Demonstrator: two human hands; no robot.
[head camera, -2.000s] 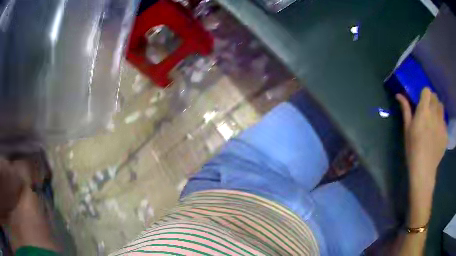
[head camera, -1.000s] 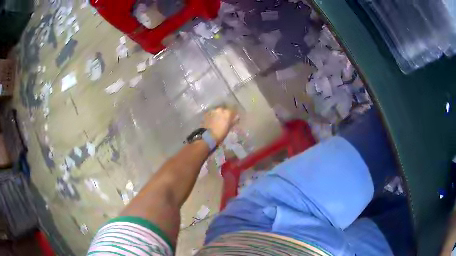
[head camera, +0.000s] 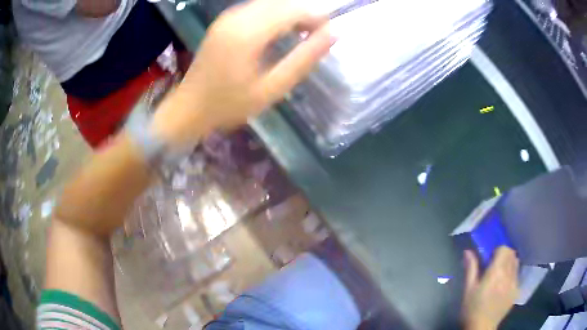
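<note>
My left hand (head camera: 238, 71) is blurred at the upper left, fingers apart, its fingertips at the near corner of a tall stack of clear, shiny plastic trays (head camera: 402, 61). Nothing shows in it; whether it touches the stack I cannot tell. My right hand (head camera: 492, 290), at the lower right, grips an open retail carton by its blue panel (head camera: 490, 237). The carton's plain grey lid flap (head camera: 547, 216) stands out to the right, and a pale side tab shows below. The carton's inside is hidden.
Dark green bench (head camera: 386, 213) carries small white, yellow and blue scraps. A pale edge strip (head camera: 515, 103) curves beside a black band. More cartons (head camera: 573, 287) lie at the lower right. A seated person (head camera: 77, 45) is at upper left, on a red stool (head camera: 116, 116); the floor is littered.
My left hand has gone from over the floor up to the tray stack. The view has swung toward the bench, so my right hand and the carton show again.
</note>
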